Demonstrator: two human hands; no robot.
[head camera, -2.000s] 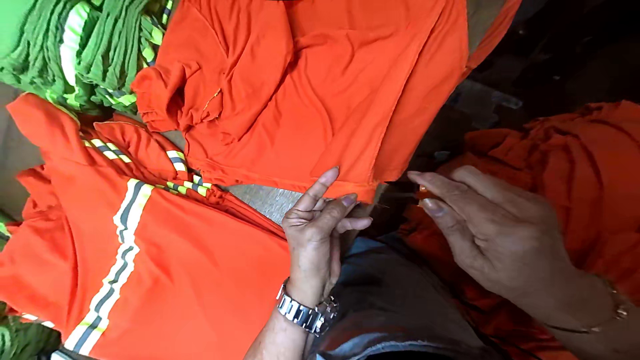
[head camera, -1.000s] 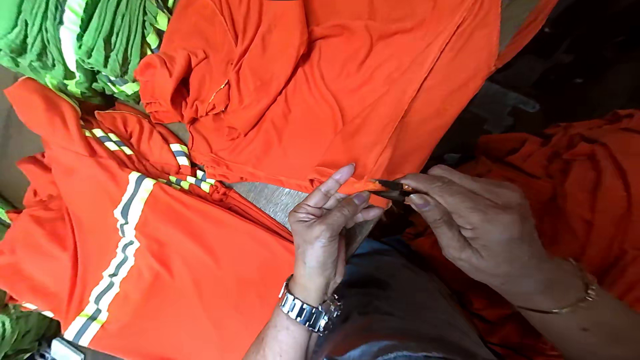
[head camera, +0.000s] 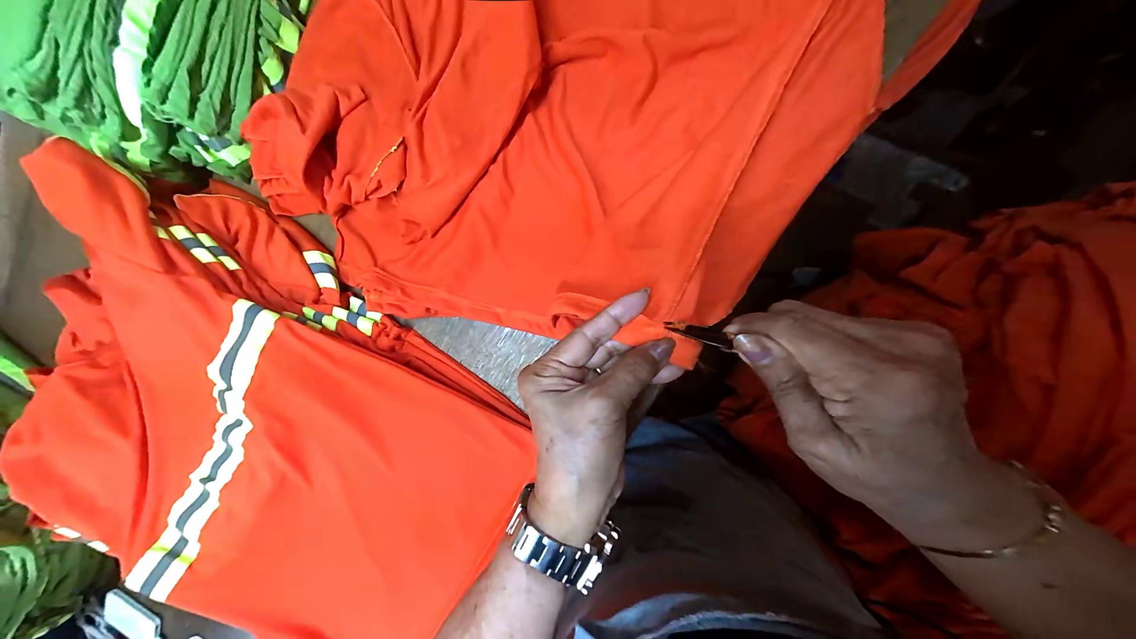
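An orange fabric garment (head camera: 639, 177) lies spread out, its seam running down to a hemmed corner. My left hand (head camera: 590, 399), with a metal watch at its wrist, pinches that corner between thumb and fingers, the index finger extended over the cloth. My right hand (head camera: 861, 399) holds a small dark pointed tool (head camera: 706, 335), which looks like thread snips or tweezers, between thumb and forefinger. Its tip touches the hem edge close beside my left thumb. The rest of the tool is hidden in my fingers.
A folded orange garment with a reflective stripe (head camera: 355, 497) lies at the left. Gathered green garments (head camera: 195, 80) are stacked at the upper left. More orange fabric (head camera: 1047, 355) is heaped at the right. A bit of grey work surface (head camera: 479, 351) shows between the garments.
My right hand with the dark tool has come closer to the hem corner than two seconds ago, when a gap showed between them. My left hand keeps hold of the cloth.
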